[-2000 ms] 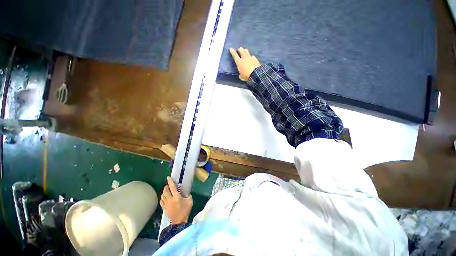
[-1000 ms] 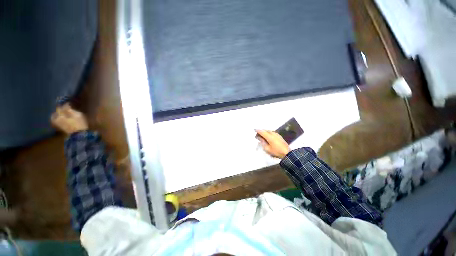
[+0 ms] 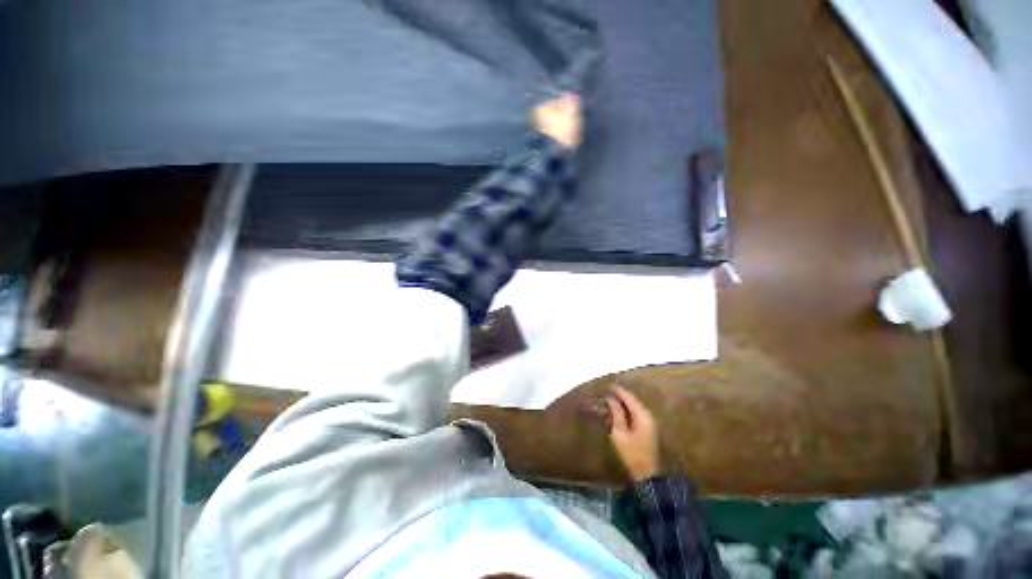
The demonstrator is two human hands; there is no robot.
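Observation:
My left hand is closed on the edge of a dark blue-grey fabric ply, blurred, with folds bunched above it. The ply spreads across the upper left, over part of the dark fabric lay. A narrow black bar weight stands at the lay's right end. White paper shows under the lay's front edge. A dark flat plate lies on it, partly behind my left sleeve. My right hand is at the table's front edge, fingers slightly apart, with nothing clearly visible in it.
The silver cutting rail crosses at the left, its far part hidden by the ply. Yellow tape is beside it. A long thin stick with a white scrap lies at the right. White sheets are at the upper right.
The view has shifted right. My left hand has moved from the left-hand fabric across the rail, bringing the ply rightward over the lay. My right hand has left the dark plate for the table edge.

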